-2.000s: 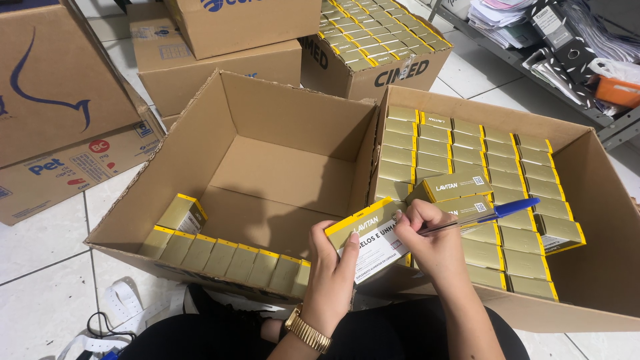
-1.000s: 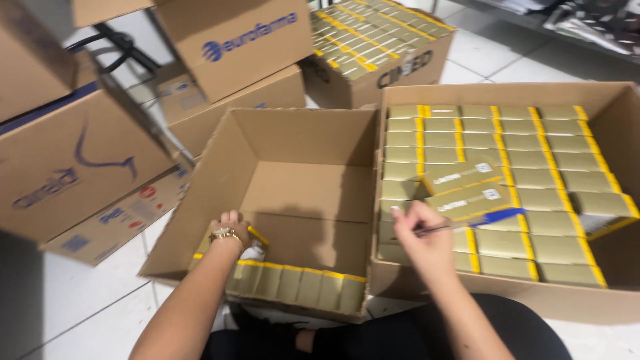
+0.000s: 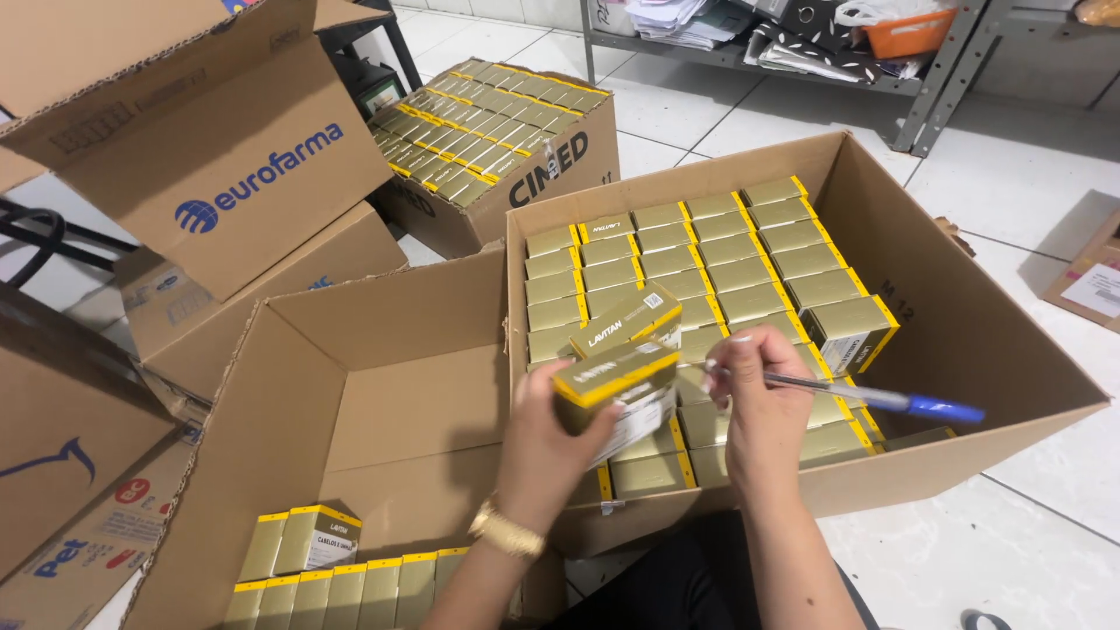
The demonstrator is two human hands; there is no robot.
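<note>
My left hand (image 3: 560,429) grips a gold and yellow Lavitan carton (image 3: 617,389) above the near left part of the right cardboard box (image 3: 884,477). In my right hand (image 3: 761,394) is a ballpoint pen with a blue cap (image 3: 945,409), its capped end pointing right. Another Lavitan carton (image 3: 626,319) lies slanted on the rows of gold cartons (image 3: 735,271) just behind the held one. One carton (image 3: 849,332) stands tilted at the right of those rows. The left cardboard box (image 3: 411,297) holds a row of cartons (image 3: 350,591) along its near side, with two more behind them at the left.
A Cimed box (image 3: 560,175) full of gold cartons stands behind. Eurofarma cardboard boxes (image 3: 262,201) are stacked at the back left. A grey metal shelf (image 3: 840,77) with papers and an orange bin (image 3: 910,35) is at the back right. Another box (image 3: 1089,271) sits at the right edge.
My left hand has come from inside the left box to above the right box, now with a carton in it. The pen has stayed in my right hand.
</note>
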